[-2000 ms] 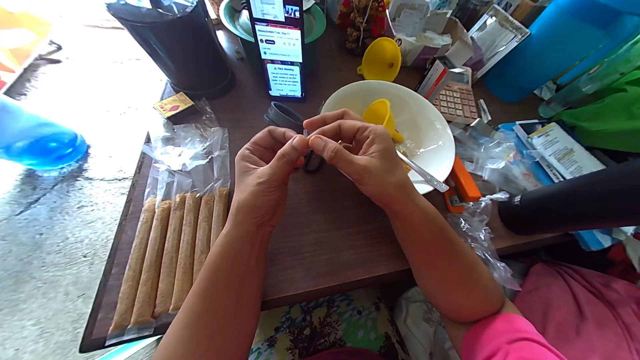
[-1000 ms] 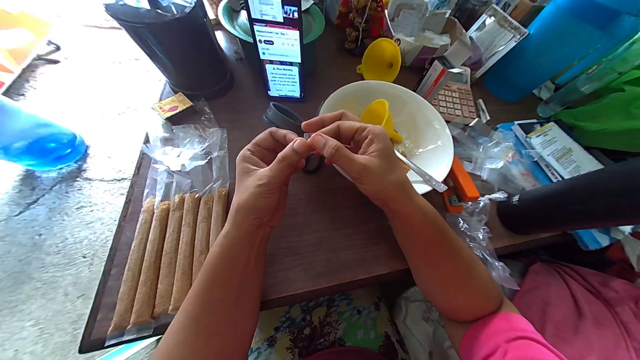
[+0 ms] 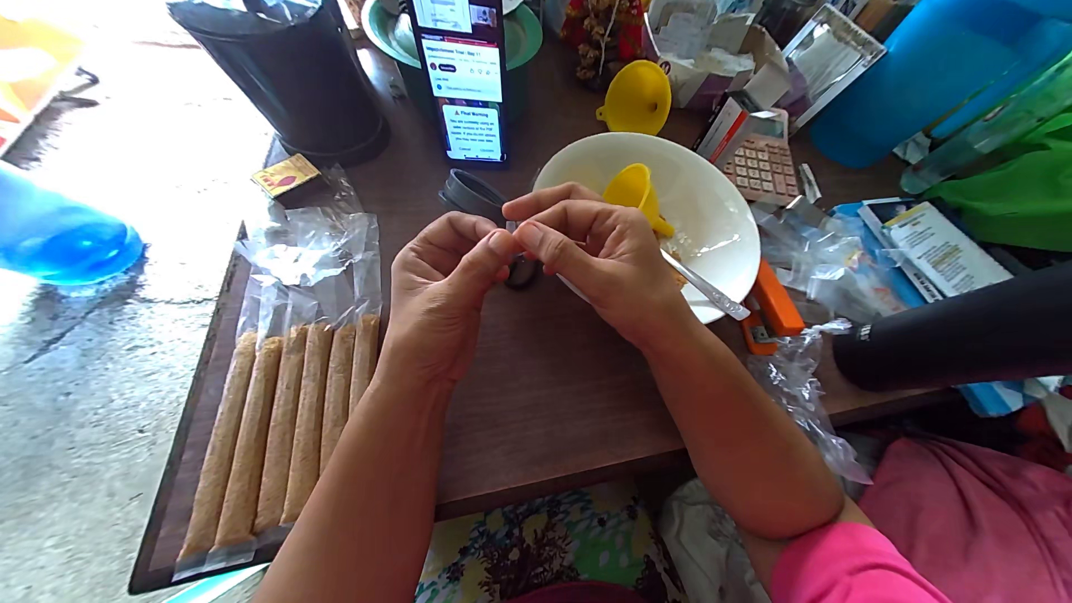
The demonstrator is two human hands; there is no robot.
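My left hand point(image 3: 448, 285) and my right hand point(image 3: 599, 260) meet over the brown table, thumbs and index fingertips pinched together. A small thing, too hidden to name, seems to be between the fingertips. Just behind them lies a dark round lid or cap point(image 3: 473, 194). To the right is a white bowl point(image 3: 729, 218), holding a yellow funnel point(image 3: 632, 191) and a metal spoon point(image 3: 708, 285). Several long, thin plastic bags filled with brown powder point(image 3: 272, 435) lie side by side at the left, their upper ends unfilled.
A phone point(image 3: 465, 84) stands upright behind the hands, beside a black container point(image 3: 293, 79). Another yellow funnel point(image 3: 638, 96) lies behind the bowl. At the right are an orange stapler point(image 3: 775, 301), a calculator point(image 3: 762, 167), crumpled plastic point(image 3: 804, 377) and a black cylinder point(image 3: 963, 327). A matchbox point(image 3: 286, 175) lies at the left.
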